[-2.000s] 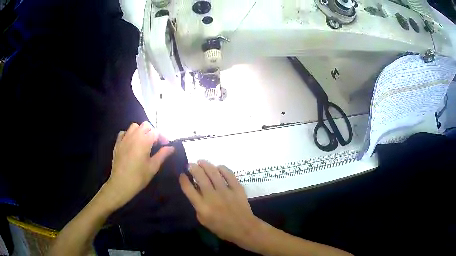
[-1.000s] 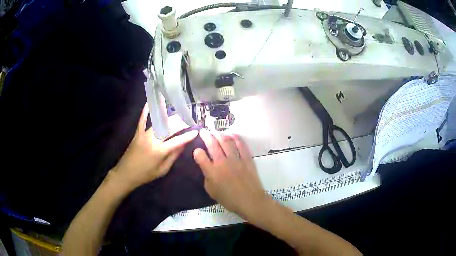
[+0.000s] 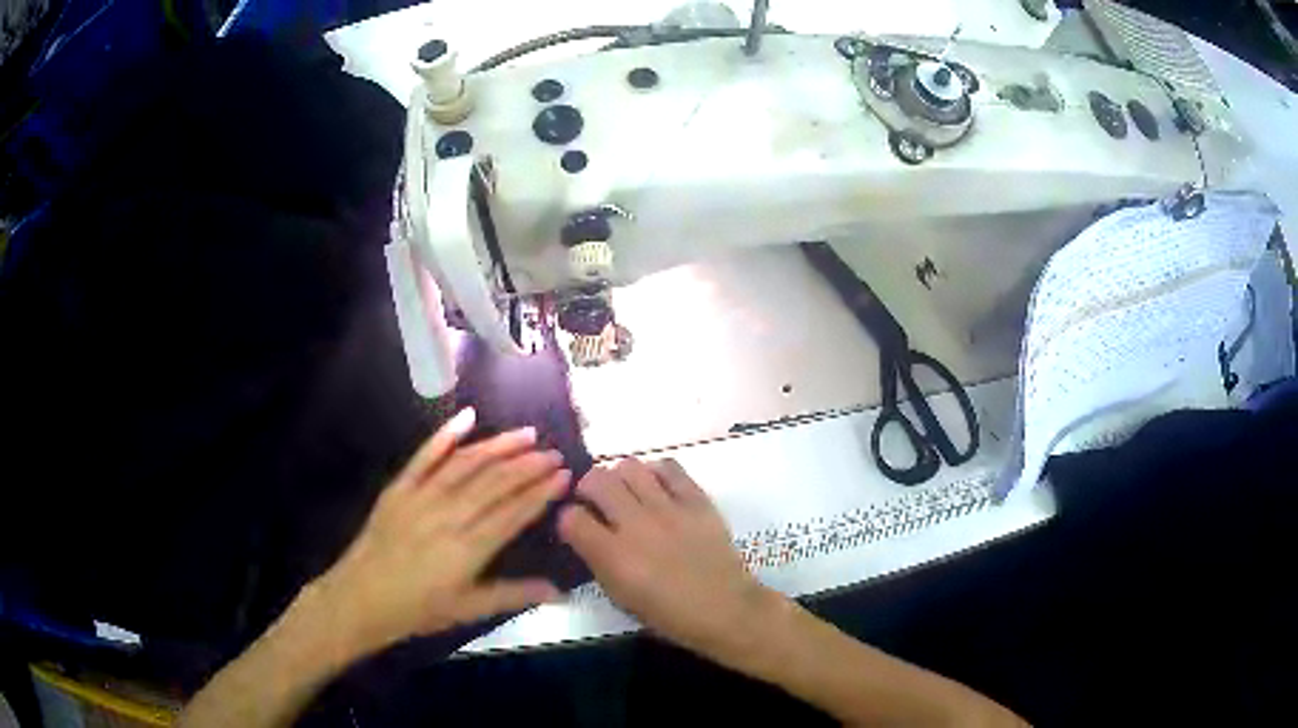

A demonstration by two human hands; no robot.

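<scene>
A large dark garment panel (image 3: 214, 341) covers the left side and runs under the needle area (image 3: 534, 330) of the white sewing machine (image 3: 712, 135), where it looks purplish under the lamp. My left hand (image 3: 449, 533) lies flat on the cloth in front of the needle, fingers spread. My right hand (image 3: 658, 548) has curled fingers at the cloth's right edge, on the near part of the machine bed. Its fingertips seem to pinch the cloth. The two hands nearly touch.
Black fabric shears (image 3: 911, 384) lie under the machine arm, handles toward me. A white cloth piece (image 3: 1125, 313) hangs at the right of the head. A printed ruler (image 3: 868, 523) runs along the bed's front. More dark cloth (image 3: 1182, 555) lies at the right. A yellow rail (image 3: 100, 697) shows lower left.
The cloth edge went to the needle and now lies under it. Both hands moved up to the needle, then back toward me. My left hand has flattened and spread on the cloth.
</scene>
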